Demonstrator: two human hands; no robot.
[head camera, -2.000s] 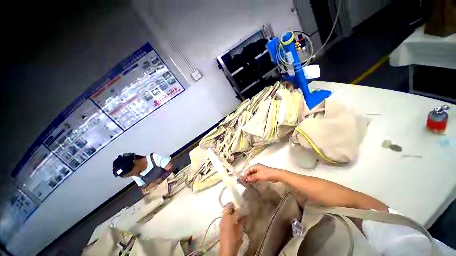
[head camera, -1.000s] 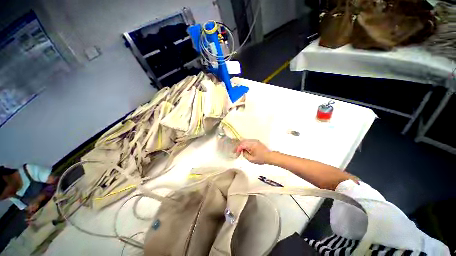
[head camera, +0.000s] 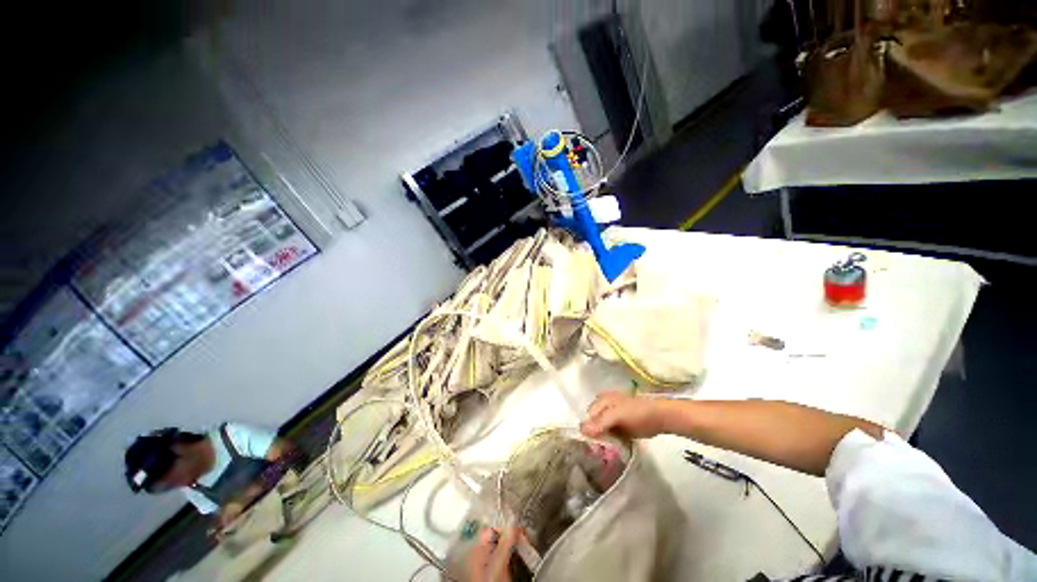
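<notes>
A beige bag (head camera: 637, 517) stands at the table's front edge, its mouth open and brownish lining showing. My right hand (head camera: 620, 416) pinches the far rim of the mouth. My left hand (head camera: 497, 554) is cut off by the bottom edge; its fingers are closed on the near-left rim beside the strap. A pale strap (head camera: 438, 438) loops up to the left of the mouth. A pinkish spot and a pale, blurred item show inside the bag. Dark thread snips (head camera: 716, 465) lie right of the bag, tied to a thin dark cord.
A long heap of beige bags (head camera: 500, 330) with yellow edges lies behind. A separate bag (head camera: 665, 330) lies at its right end, near a blue stand machine (head camera: 586, 216). A red pot (head camera: 845, 282) and small piece (head camera: 766, 340) are at right. Another person (head camera: 216, 472) is at left.
The bag has been turned and its mouth now gapes open. My right hand has come from above the table to the rim. My left hand has come into view on the bag.
</notes>
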